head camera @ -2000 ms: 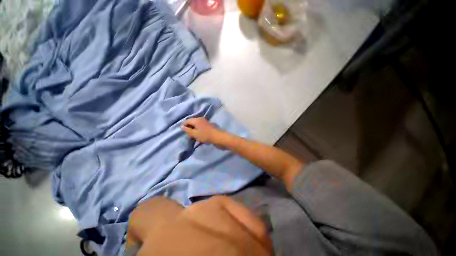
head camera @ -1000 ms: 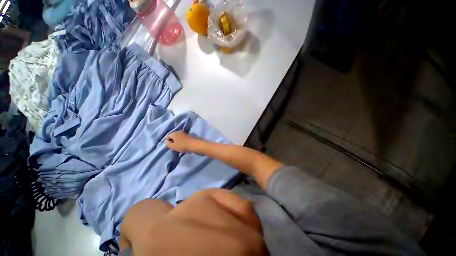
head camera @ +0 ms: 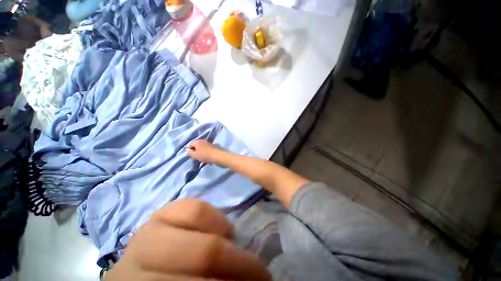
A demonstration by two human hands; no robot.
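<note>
A light-blue garment lies spread over the table's near part, its wide edge towards the right. My right hand rests on it with the fingers curled. A small, slim, pale tip shows at the fingertips; what it is cannot be told. My left hand is large, blurred and close to the camera at the bottom, above the garment's near part, with bent fingers. What it holds, if anything, is hidden. More light-blue garments lie stacked beyond, with a bunch of black hanger hooks at their left.
The white table ends in a slanting edge at the right. A pink bottle, an orange fruit and a clear bag stand at the back. White garments and a loose blue heap lie at the back left.
My left hand has risen closer to the camera, its bent knuckles now showing. My right hand stays at about the same spot on the garment. The view has swung.
</note>
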